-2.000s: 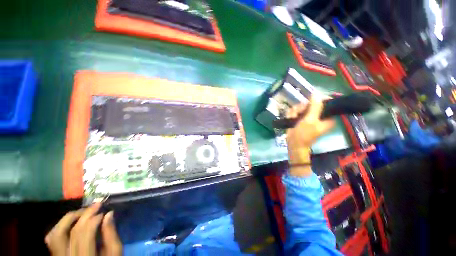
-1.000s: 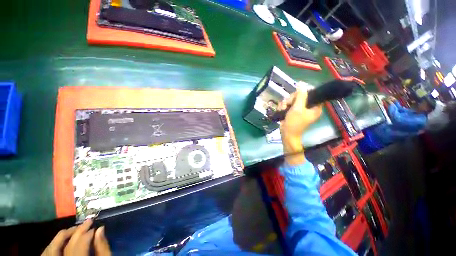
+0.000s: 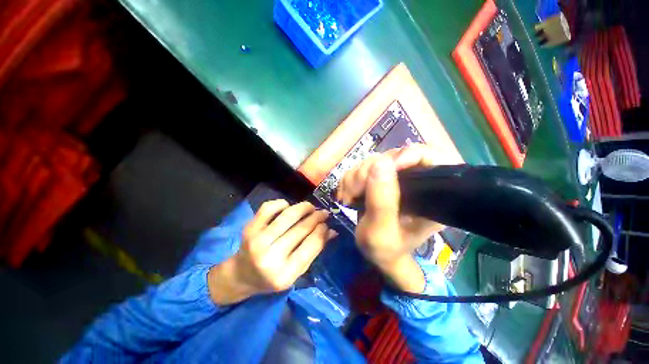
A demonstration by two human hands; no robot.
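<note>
The open laptop base [image 3: 356, 153] lies on an orange-red foam pad [image 3: 405, 85] at the bench edge, its green board and black battery partly showing. My right hand [image 3: 388, 206] holds the black electric screwdriver [image 3: 491, 206], its corded end pointing right, over the laptop. Its bit is hidden by my fingers. My left hand [image 3: 281, 245] is at the laptop's near left corner, fingers bent together close to my right fingertips. I cannot tell whether it pinches a small part. Part of the fan shows below my right hand.
A blue parts bin [image 3: 317, 35] with small blue bits stands at the top. Another laptop [image 3: 509, 78] lies on a pad at upper right. The metal screw feeder [image 3: 519, 277] is at lower right. Red pads [image 3: 50, 163] are stacked left; a white fan [image 3: 626, 165] is far right.
The view has swung left and closer. My right hand has brought the screwdriver from the screw feeder to the laptop's near left corner, beside my left hand.
</note>
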